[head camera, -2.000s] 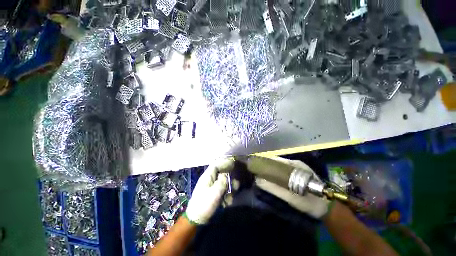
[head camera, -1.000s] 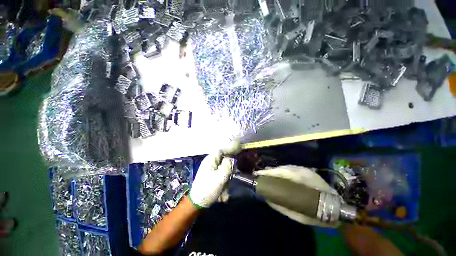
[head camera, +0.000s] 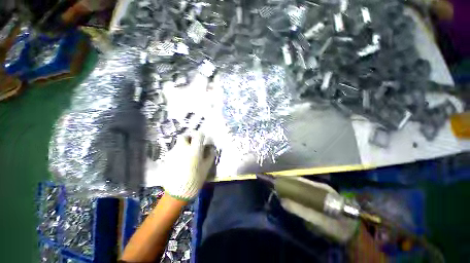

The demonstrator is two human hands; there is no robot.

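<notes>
My left hand (head camera: 186,167), in a white knitted glove with a green wrist edge, reaches onto the pale table at its front edge. Its fingertips are at the small group of grey perforated brackets (head camera: 169,127). A dark piece shows by the fingers, but blur hides whether they grip it. My right hand (head camera: 320,217), gloved, holds the olive-brown air tool (head camera: 300,192) in front of the table's yellow edge, its nose pointing left. Thin bright metal pins (head camera: 257,118) lie at the table centre.
A large heap of grey brackets (head camera: 350,56) covers the back of the table. A shiny clear plastic bag (head camera: 95,128) bulges at the left edge. Blue bins with metal parts (head camera: 77,221) stand below left. A yellow-orange object (head camera: 460,125) is at the far right. The air hose (head camera: 407,236) trails right.
My left hand has left the tool's nose and moved up and left onto the table beside the brackets. My right hand still holds the tool. The view has shifted slightly.
</notes>
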